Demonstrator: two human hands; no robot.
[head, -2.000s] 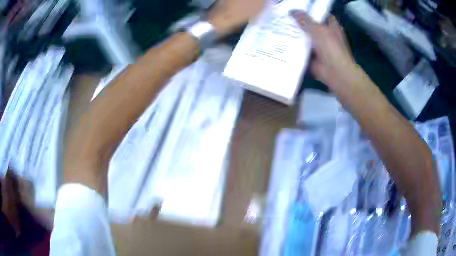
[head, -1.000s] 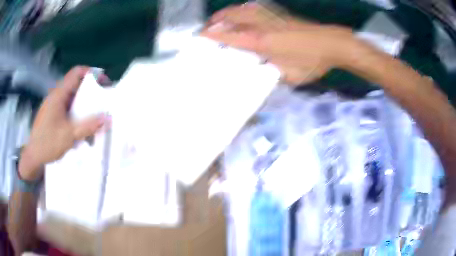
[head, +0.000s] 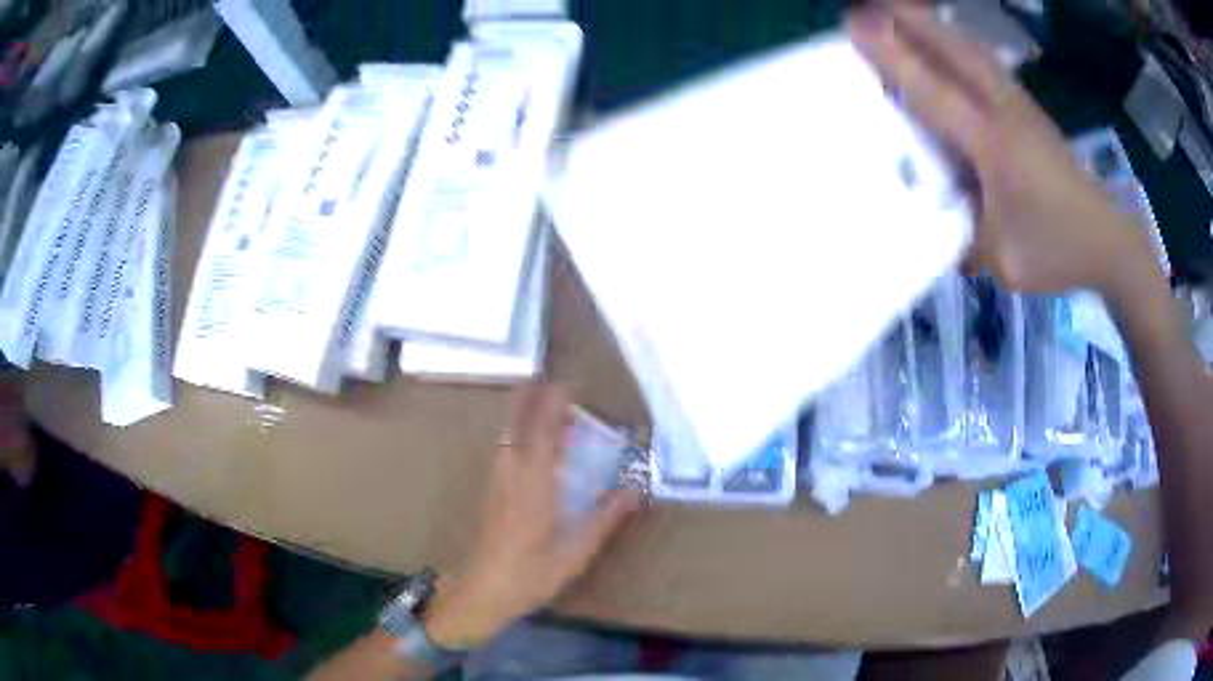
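My right hand (head: 1018, 180) grips the right edge of a large, overexposed white carton or sheet (head: 758, 240), raised and tilted over the table; its print cannot be read. My left hand (head: 526, 526) is low at the front centre, slightly blurred, with a small whitish packet (head: 589, 466) between thumb and fingers. A clear blister tray (head: 756, 482) shows partly below the white piece, which hides its upper part. More clear trays (head: 991, 386) lie at the right, partly behind my right hand.
Printed white cartons (head: 466, 200) lie overlapping left of centre, with more cartons (head: 100, 253) at the far left. Light-blue sachets (head: 1038, 539) lie at the right front edge of the brown tabletop (head: 359, 459). The dark-green belt (head: 665, 47) runs behind. Something red (head: 186, 585) shows below left.
My left hand has moved from the cartons at the left down to the front centre, around the small packet. My right hand has moved right with the white piece. The view now shows the table's front edge.
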